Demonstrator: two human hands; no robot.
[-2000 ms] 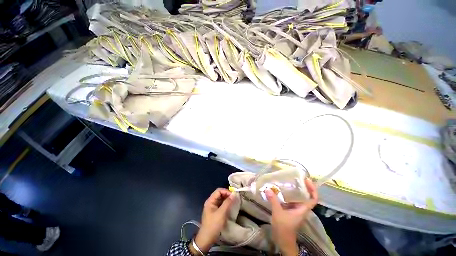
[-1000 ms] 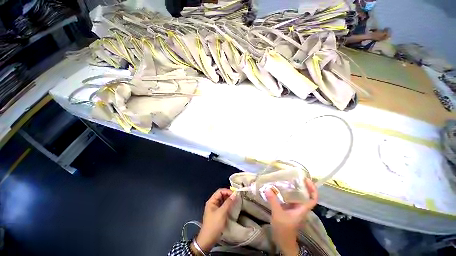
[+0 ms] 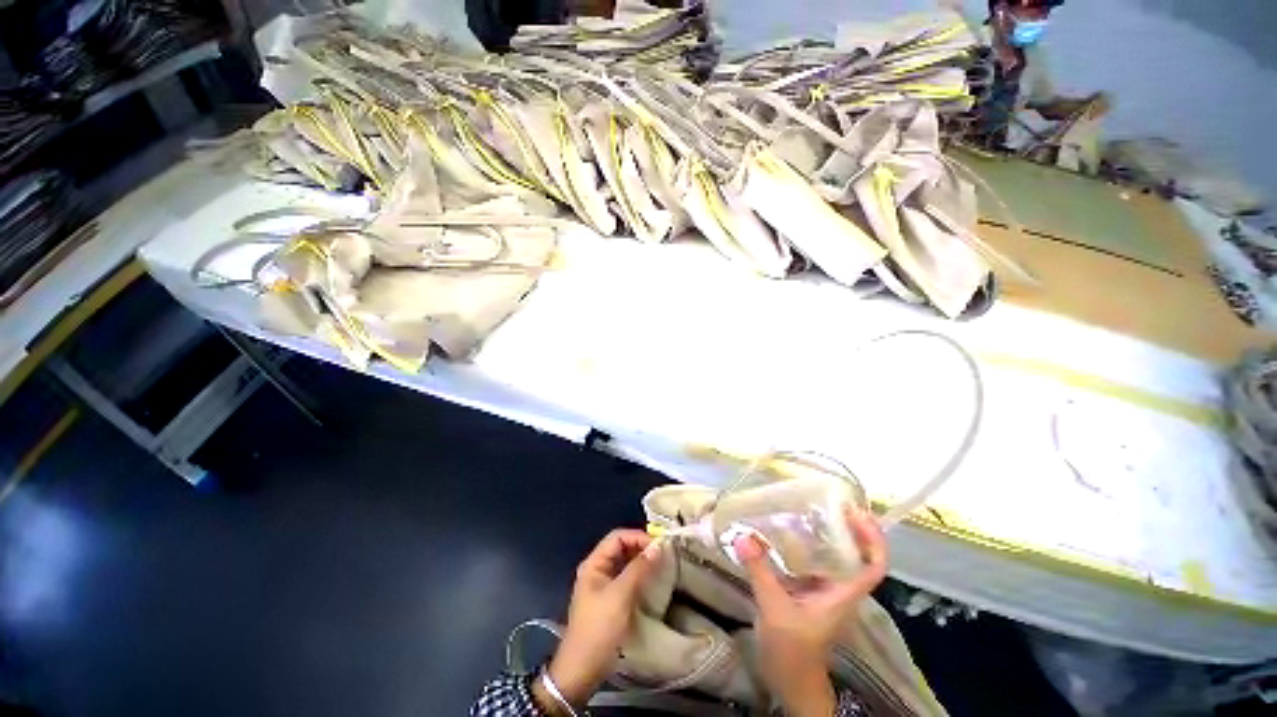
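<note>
A beige bag (image 3: pixel 700 646) lies in front of me below the table edge, with its top zipper line showing. My right hand (image 3: pixel 819 595) is shut on a translucent glue bottle (image 3: pixel 801 527), tilted on its side with its thin nozzle pointing left. The nozzle tip is at a small yellow-edged piece at the bag's top corner. My left hand (image 3: pixel 605 595) pinches that corner between thumb and fingers, right beside the tip. A thin strap loop (image 3: pixel 978 399) rises behind the bottle over the white table. The exact contact of nozzle and bag is too small to tell.
A long row of beige bags with yellow edges (image 3: pixel 616 154) lies across the back of the white table (image 3: pixel 672 350). One bag (image 3: pixel 420 287) lies apart at the left. Brown board (image 3: pixel 1106 266) is at the right. A masked person (image 3: pixel 1011 56) is beyond. Shelves stand at the left.
The glue bottle has rolled slightly in my right hand, so less of its label shows. My left hand has hardly moved. The person at the back right has come more into view.
</note>
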